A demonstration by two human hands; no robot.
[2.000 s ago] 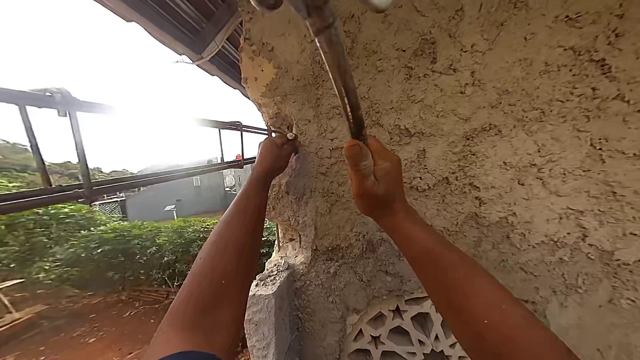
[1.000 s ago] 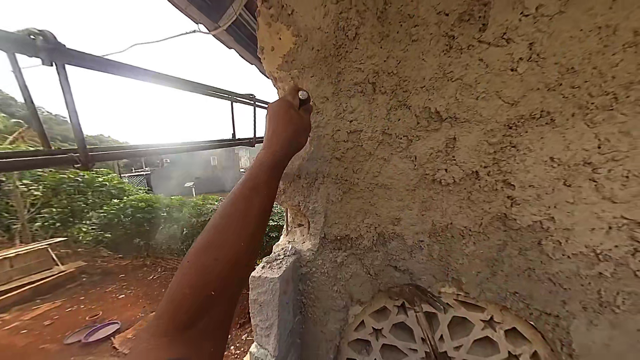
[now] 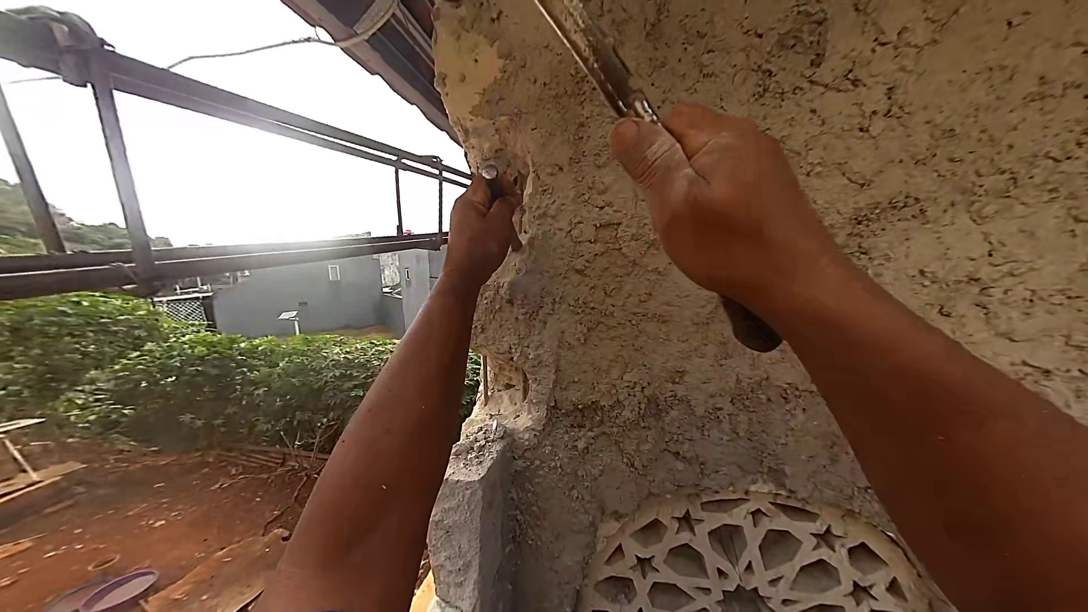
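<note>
My left hand [image 3: 483,228] grips a short metal rod, likely a chisel [image 3: 490,172], against the broken edge of a rough plastered wall [image 3: 646,357]. The rod's round end shows above my thumb. To the right, my right hand [image 3: 722,195] is closed round the handle of a long-handled tool, probably a hammer [image 3: 599,64]. Its shaft slants up and left out of the frame, so its head is hidden. The dark butt of the handle sticks out below my fist.
A metal truss [image 3: 255,119] runs from the left to the wall's edge. A concrete ledge [image 3: 467,518] juts out low at the corner. Beside it is a star-patterned vent block [image 3: 748,552]. Bushes [image 3: 255,382] and a round basin [image 3: 121,590] lie below.
My right hand was out of view one second ago and is back in the frame with the tool. My left hand stays at the wall's edge with the rod.
</note>
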